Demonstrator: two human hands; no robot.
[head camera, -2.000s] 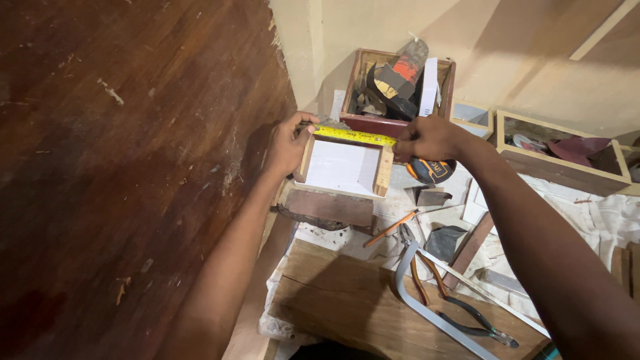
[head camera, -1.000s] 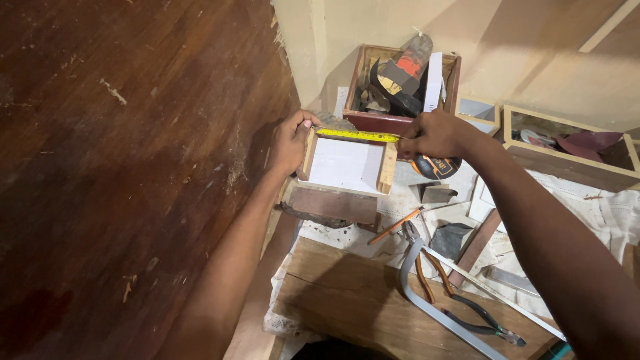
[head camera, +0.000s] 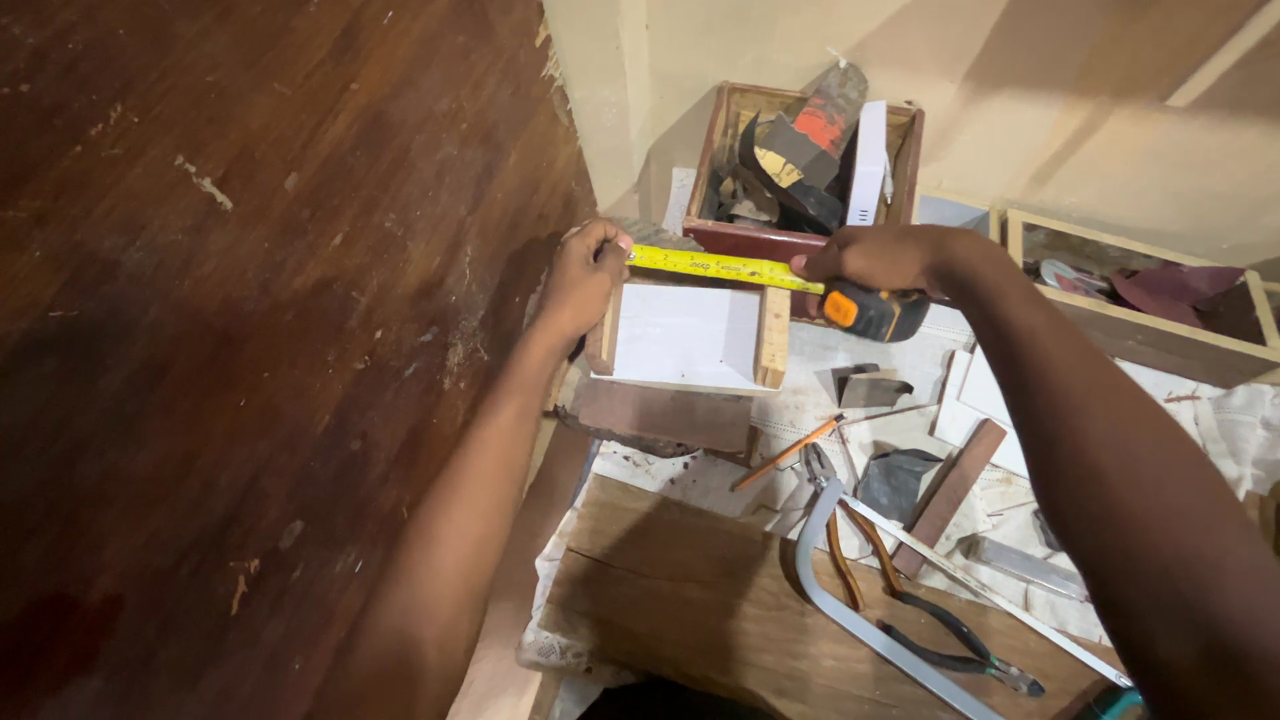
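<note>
A yellow tape-measure blade (head camera: 715, 266) stretches along the far edge of a small box with wooden sides and a white panel (head camera: 686, 335). My left hand (head camera: 590, 275) pinches the blade's end at the box's far left corner. At the right, my right hand (head camera: 870, 262) grips the blade near the black and orange tape-measure case (head camera: 876, 312), which hangs just below the fingers. The box's short wooden side (head camera: 772, 338) stands near the case. A flat brown block (head camera: 665, 415) lies at the box's near edge.
Behind stands a wooden box (head camera: 760, 243) of sandpaper and scraps, with a divided wooden tray (head camera: 1140, 325) to its right. A hacksaw (head camera: 830, 590), pliers (head camera: 950, 640), a pencil (head camera: 788, 452) and a wood strip (head camera: 948, 498) lie nearer, around a wooden board (head camera: 660, 590). A dark wooden panel (head camera: 270, 350) fills the left.
The tape now sits slightly off the box's far edge, where it lay closely along it before. Both hands keep their hold on the blade.
</note>
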